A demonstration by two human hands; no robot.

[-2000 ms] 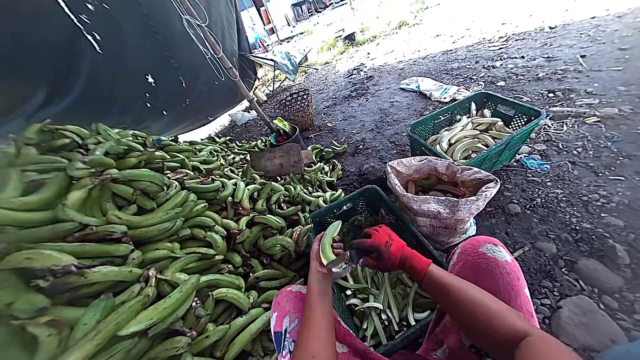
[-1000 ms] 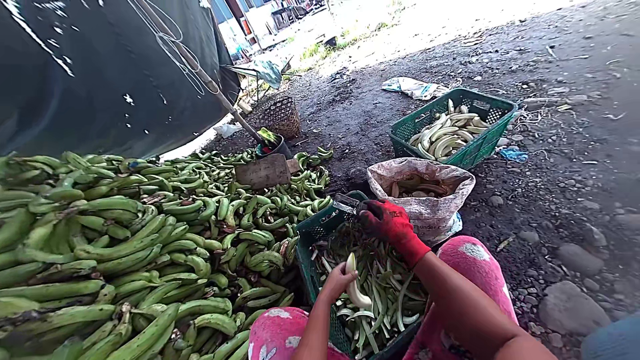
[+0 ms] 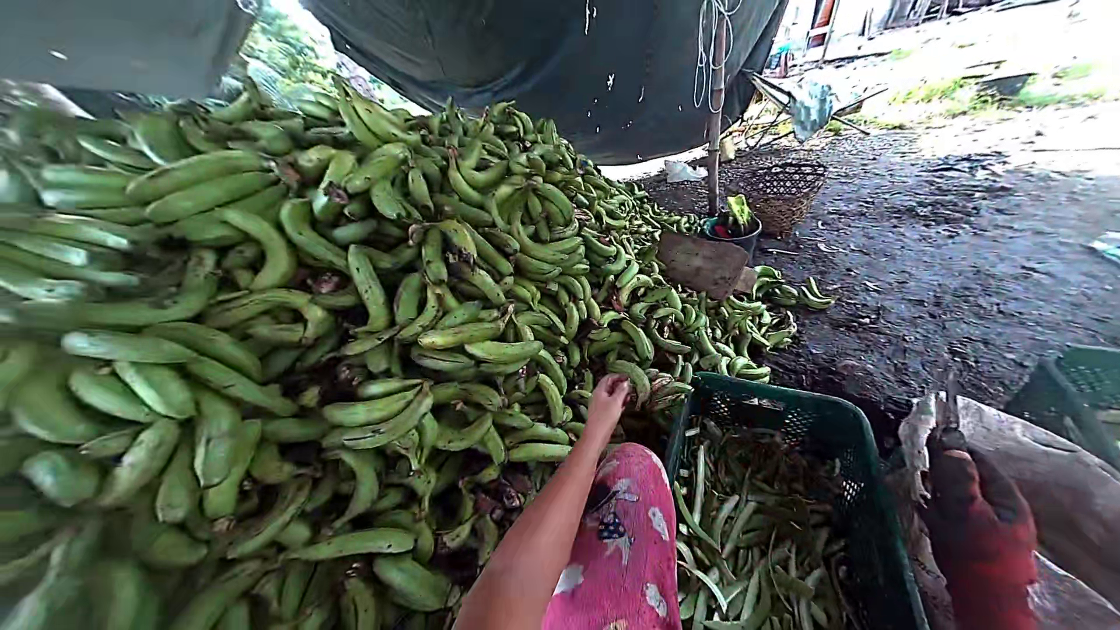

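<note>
My bare left hand (image 3: 610,394) is at the near edge of a large heap of green bananas or plantains (image 3: 472,332), its fingers on a green fruit (image 3: 632,380). Whether it grips the fruit is not clear. My right hand (image 3: 978,516), in a red glove with dark fingers, is at the lower right over a woven sack (image 3: 1050,490), shut on a tool with a narrow metal blade (image 3: 949,407), likely a knife. Between my hands a dark green plastic crate (image 3: 779,394) holds long strips of green peel (image 3: 744,542).
A second green crate (image 3: 1081,385) stands at the right edge, behind the sack. Farther back are a wooden pole (image 3: 716,122), a woven basket (image 3: 787,192), a bucket (image 3: 739,234) and a flat brown slab (image 3: 703,264) on the heap. A dark tarp (image 3: 542,70) hangs behind.
The view has swung left. My left hand held a pale peeled fruit a second ago; now that fruit is gone from it and the hand is at the heap. The right hand still holds the bladed tool.
</note>
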